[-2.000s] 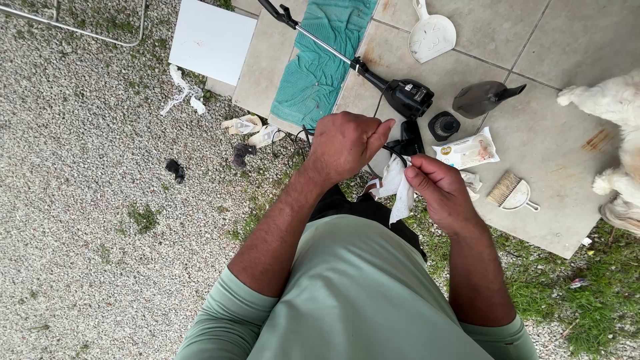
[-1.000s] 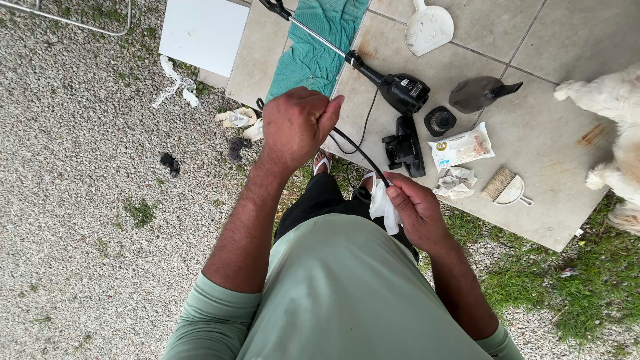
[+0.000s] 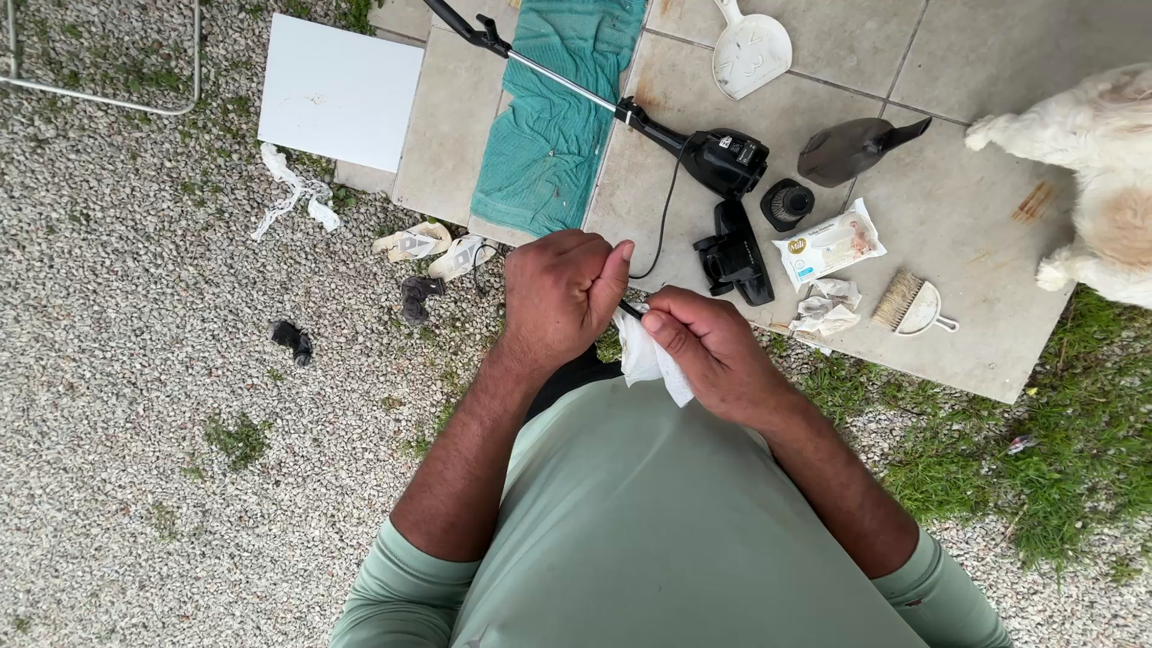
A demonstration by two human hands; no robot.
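My left hand (image 3: 562, 297) is closed around a black power cord, its thumb pointing up and right. Just to its right, my right hand (image 3: 711, 351) pinches the same black cord (image 3: 631, 310) and holds a white wipe (image 3: 650, 355) that hangs below the fingers. Beyond the hands, a black stick vacuum cleaner (image 3: 724, 162) lies on the tiles, a thin cord trailing from it. Its black floor nozzle (image 3: 733, 256) lies detached nearby. A black filter (image 3: 787, 205) and a dark translucent dust container (image 3: 850, 151) are to the right.
A wipes packet (image 3: 830, 243), crumpled wipes (image 3: 826, 306), a hand brush (image 3: 909, 304) and a dustpan (image 3: 751, 54) lie on the tiles. A teal towel (image 3: 549, 135), white board (image 3: 340, 90) and flip-flops (image 3: 414, 241) are at left. A white-furred dog (image 3: 1116, 189) lies at the right edge.
My hands were close together, then farther apart with a stretch of cord between them; now they are close together again. The floor nozzle, partly covered by my hands at first, is in plain sight.
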